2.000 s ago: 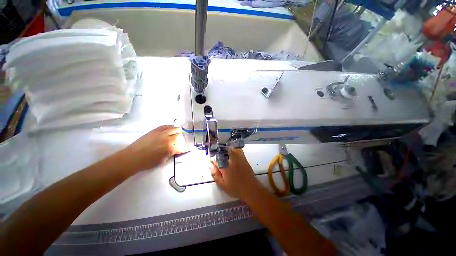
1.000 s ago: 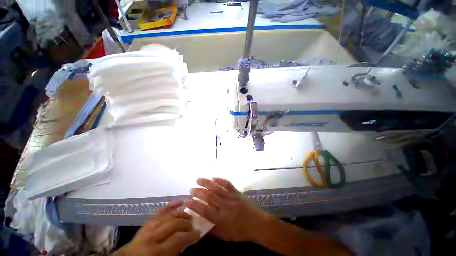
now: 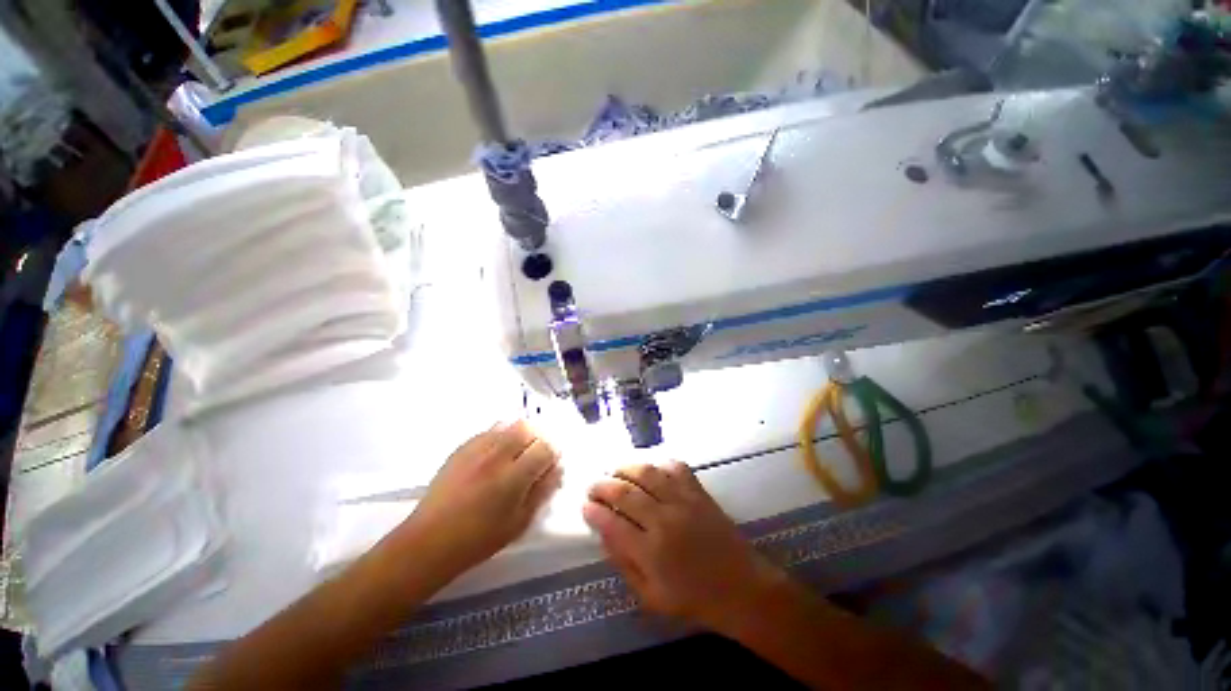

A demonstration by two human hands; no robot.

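A white fabric piece [image 3: 367, 524] lies flat on the sewing table, left of the needle area. My left hand [image 3: 489, 483] is on its right part, fingers together and bent down, just below the presser foot. My right hand [image 3: 664, 540] lies palm down to the right, its bent fingertips near the left hand's and under the machine head's left end. Glare between the hands hides the fabric's edge and what the right fingertips touch. The sewing machine [image 3: 837, 270] stands behind the hands, with its metal needle parts [image 3: 581, 382] above the fingertips.
A tall white stack [image 3: 257, 270] stands at the left rear, a lower white pile [image 3: 122, 547] at the left front. Scissors with orange and green handles [image 3: 884, 432] lie right of my right hand. A grey post [image 3: 473, 81] rises behind the machine head.
A second ago both hands held a small white piece at the table's front edge. They have moved forward to the needle area, and a white piece now lies under the left hand. The view has shifted.
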